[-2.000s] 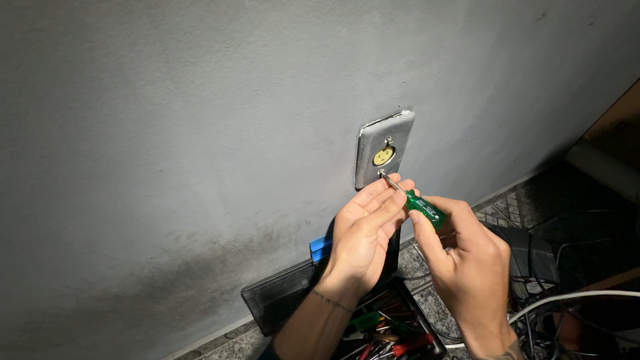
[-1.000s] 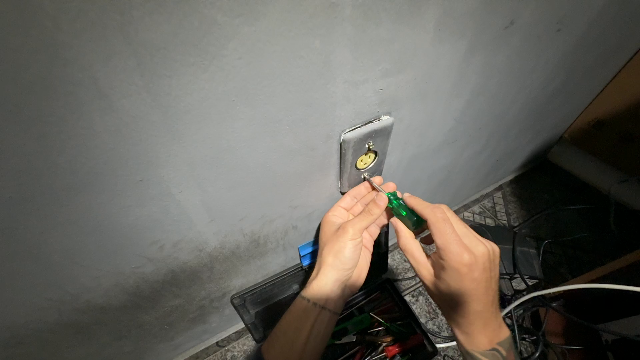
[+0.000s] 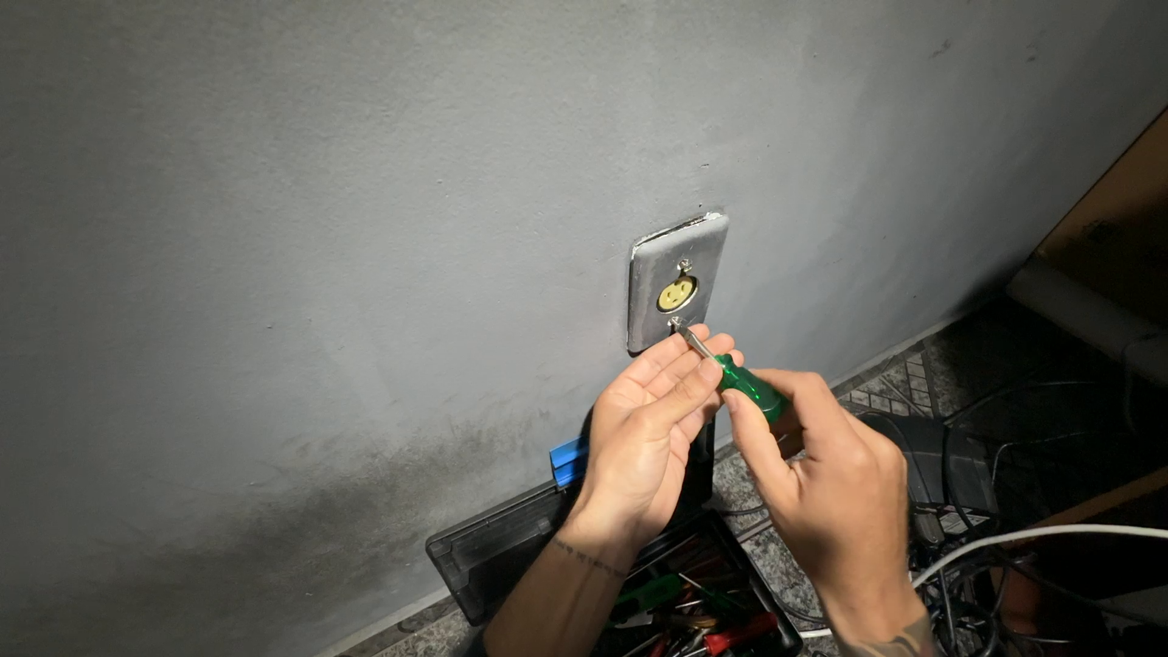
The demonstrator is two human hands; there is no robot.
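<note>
A grey outlet cover plate is on the wall, with a yellowed round socket in its opening and a screw above and below it. My right hand grips the green handle of a screwdriver, whose tip is at the lower screw. Just under the plate, my left hand steadies the metal shaft near the handle between thumb and fingers, palm turned up. A dark gap with chipped, pale edges runs along the plate's top.
Below my hands lies an open black toolbox with a red-handled tool, a green-handled tool and others. A blue object rests by its lid. At right are tangled black cables, a white cable and a dark case.
The fingers of my right hand have shifted on the screwdriver handle, and more of the handle's end is hidden than two seconds ago. The shaft is still at the lower screw.
</note>
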